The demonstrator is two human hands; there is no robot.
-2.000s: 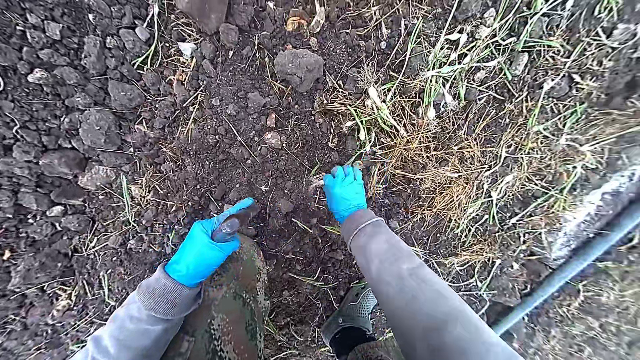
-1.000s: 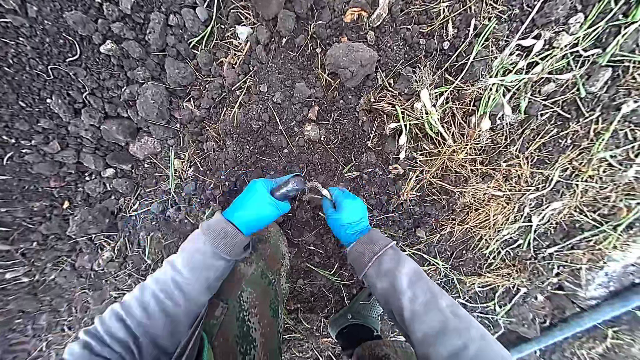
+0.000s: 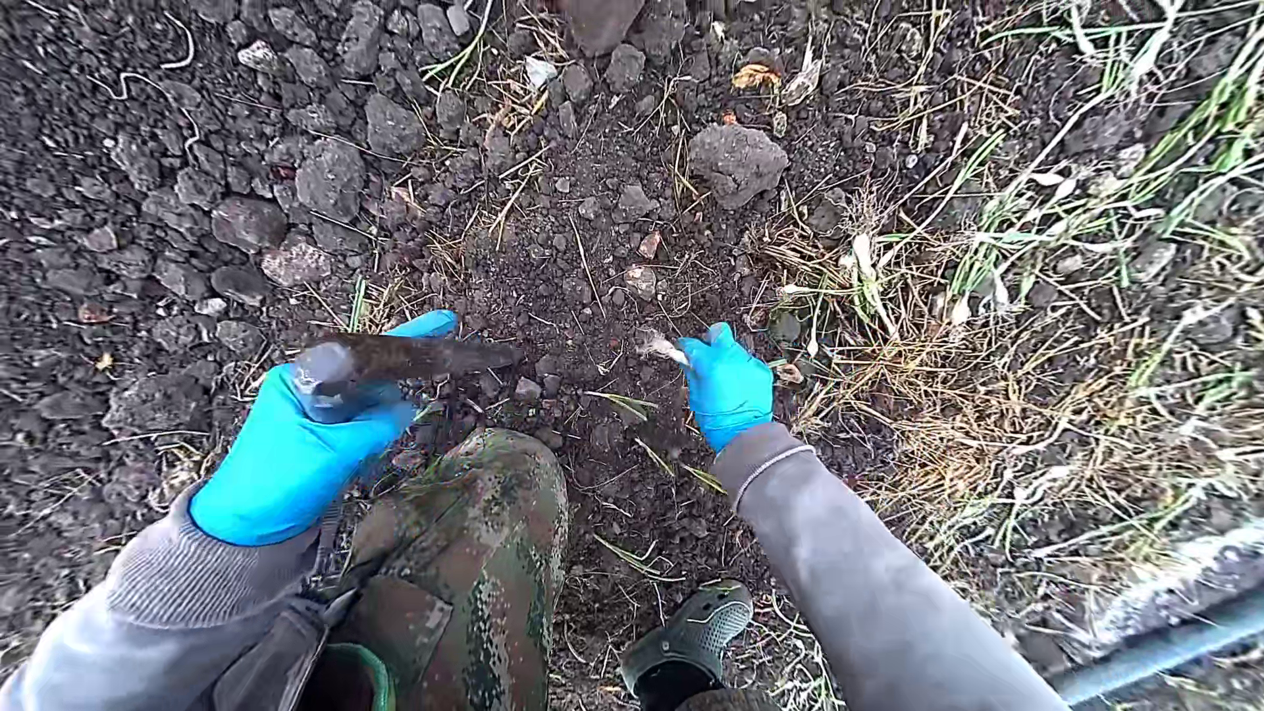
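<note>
My left hand, in a blue glove, is closed on a dirty hand tool with a rounded grey end and a dark, flat, tapering part that points right over the soil. The tool is blurred, so its exact kind cannot be told. In a matching glove, my right hand pinches a small whitish bulb with roots between thumb and fingers, just above the soil. A gap of bare soil lies between the tool's tip and the bulb. Pale bulbs with green leaves lie on dry straw to the right.
Clods and stones cover the ground at the left. One large clod lies ahead. A grey pipe or bar crosses the lower right corner. My camouflage-clad knee and a clog are close below the hands.
One second ago the tool and my right hand met in the middle; now they are apart. My left hand has moved left with the tool, which has turned to point right.
</note>
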